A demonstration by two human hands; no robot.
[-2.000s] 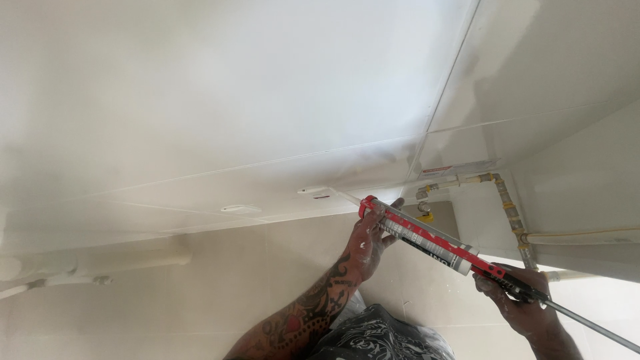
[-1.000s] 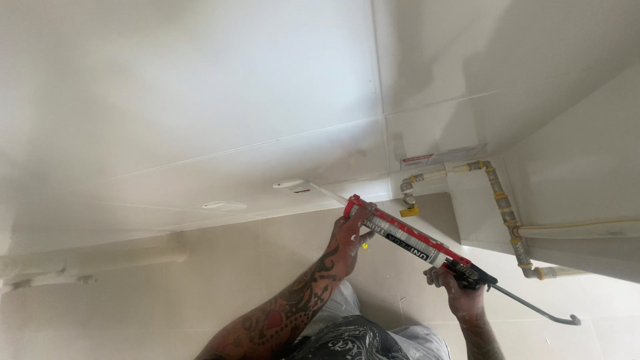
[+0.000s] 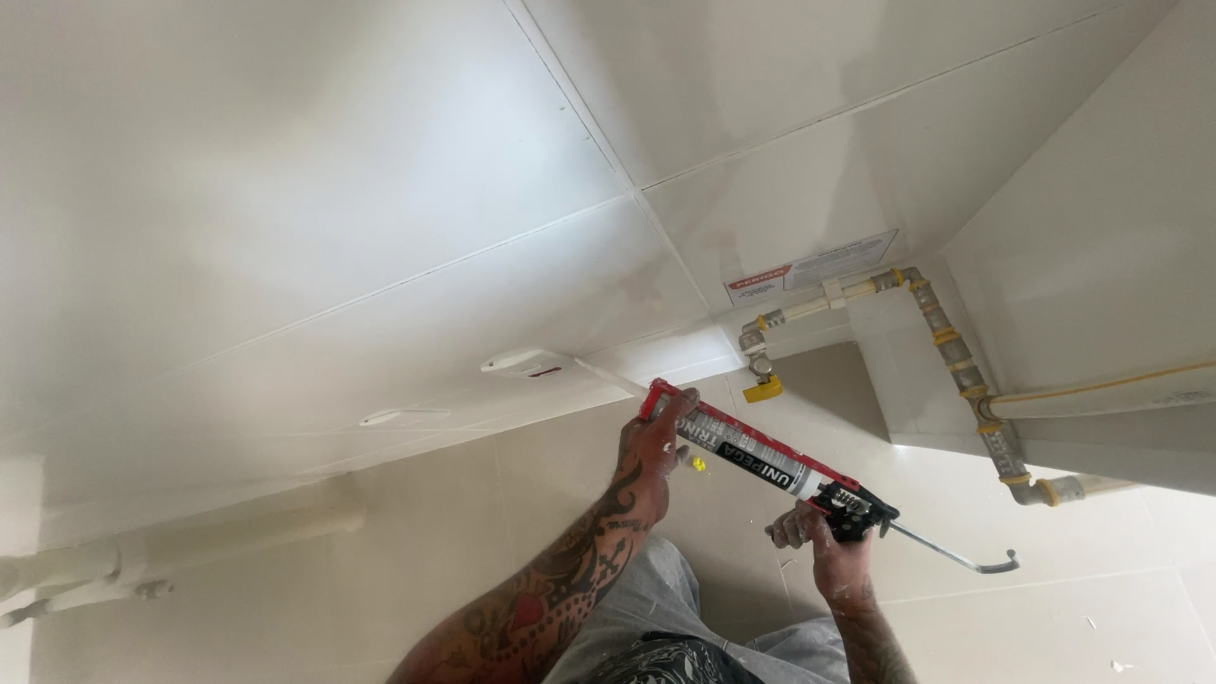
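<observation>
A red and black caulking gun (image 3: pixel 774 442) loaded with a printed sealant cartridge (image 3: pixel 741 456) lies across both hands. My left hand (image 3: pixel 660 437) grips the front end of its frame, around the cartridge. My right hand (image 3: pixel 831 546) is closed around the black handle and trigger, and the bent metal rod sticks out behind it. The pale nozzle (image 3: pixel 608 375) points up and left, its tip at the right end of a white oval wall plate (image 3: pixel 532 363). Whether the tip touches the plate or the tiled wall (image 3: pixel 427 313) cannot be told.
Pipes with yellow-ringed fittings (image 3: pixel 959 361) and a yellow-handled valve (image 3: pixel 763 388) run along the wall at right, below a printed warning label (image 3: pixel 812 266). A second white plate (image 3: pixel 404 417) is further left. Pale pipes (image 3: pixel 237 537) lie low at left. A small yellow thing (image 3: pixel 700 464) shows beyond the cartridge.
The rod, cut off by the frame's edge two seconds ago, now shows its whole bent end. Both hands keep hold of the gun, and the nozzle stays near the same wall plate.
</observation>
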